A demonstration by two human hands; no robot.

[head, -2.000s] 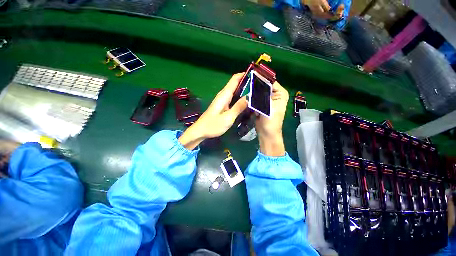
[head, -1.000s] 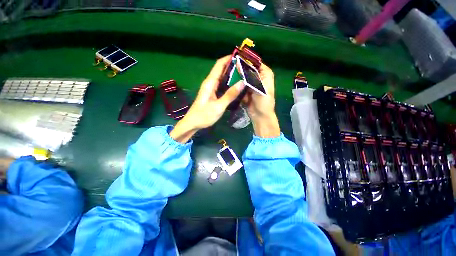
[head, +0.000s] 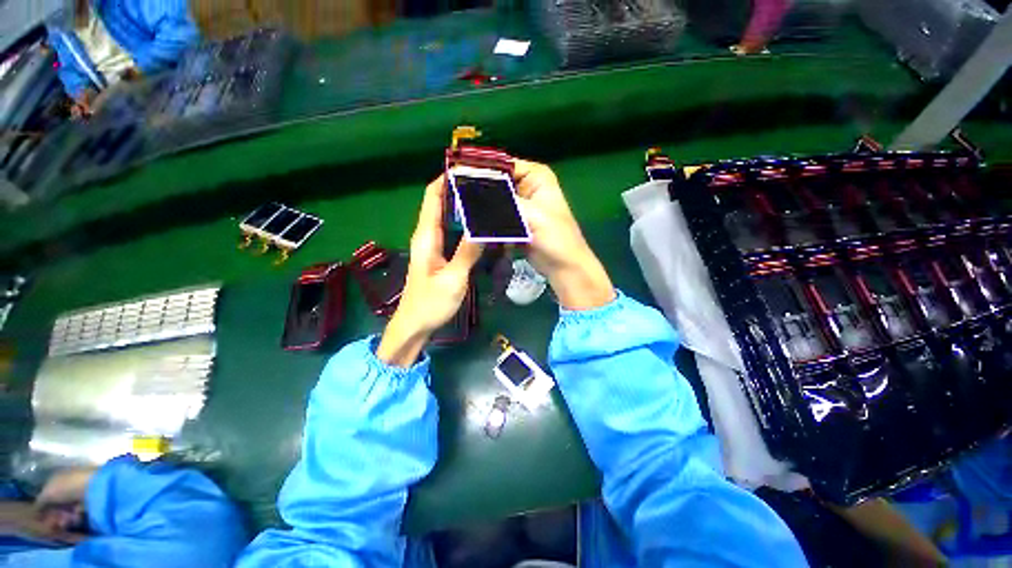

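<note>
My left hand (head: 433,283) and my right hand (head: 555,233) hold a red-and-black phone housing (head: 482,159) between them at the centre of the view. A white-framed LCD display module (head: 491,206) with a dark screen lies over the housing's front. A gold flex cable (head: 464,135) sticks out at the top. My left thumb is at the display's lower left edge. My right fingers are along its right side. A single LCD display (head: 518,371) lies on the bench below my hands. Two more housings (head: 314,306) (head: 381,277) lie to the left, and another is partly hidden under my left hand.
A black blister tray (head: 777,377) of housings stands at right, with white sheet (head: 694,288) along its left edge. Joined displays (head: 282,225) lie upper left. A white grid sheet (head: 137,318) and silvery film (head: 117,394) lie left. Another person's blue sleeve (head: 167,516) is lower left.
The display was tilted up at an angle from the housing and now lies flatter over it, facing me. The view has turned, with a person at the upper left now showing.
</note>
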